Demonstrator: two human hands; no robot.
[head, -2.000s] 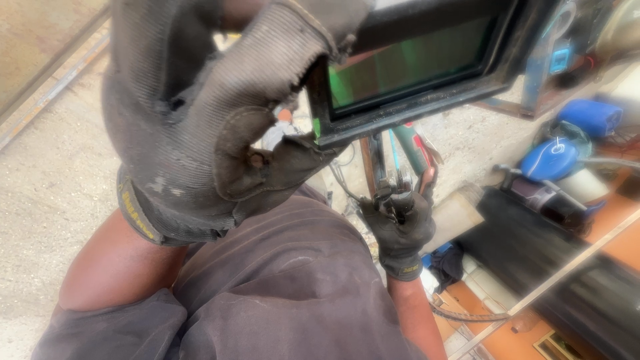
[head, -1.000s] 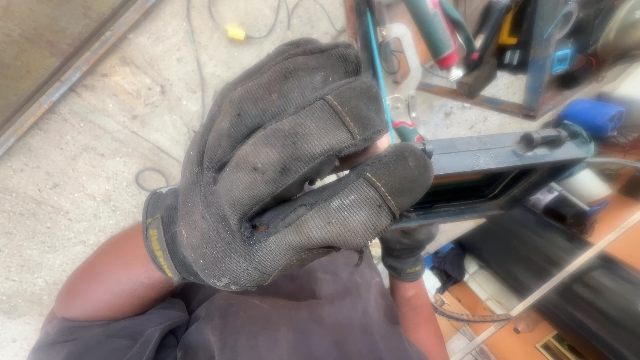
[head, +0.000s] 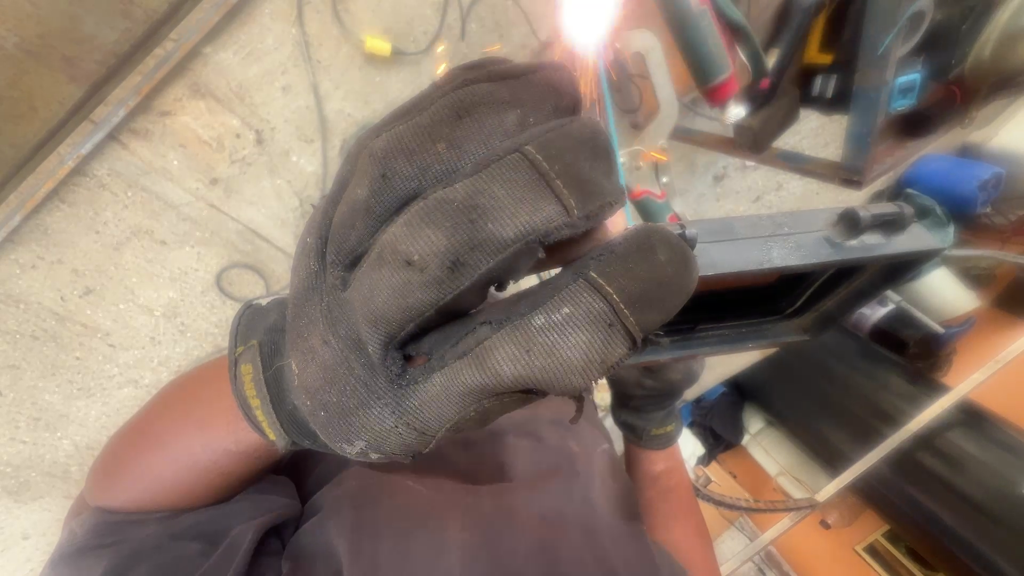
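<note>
My left hand, in a worn grey-brown work glove, fills the middle of the view with its fingers curled. One fingertip overlaps the near end of a black frame with a dark window, likely a welding shield; the grip itself is hidden. Under this frame is my right hand, in a dark glove, its fingers and whatever they hold covered. A bright welding arc with orange sparks burns at the top edge. A thin blue-green rod runs down from it, its lower end hidden.
A green and red power tool lies near a rusty metal frame at upper right. A yellow cable connector and dark cables are on the concrete floor. A blue rolled item sits at right, above a long black surface.
The black frame has swung from upper centre to the right, its green window now seen steeply from the side. My left hand has moved right. The bright arc and sparks have appeared.
</note>
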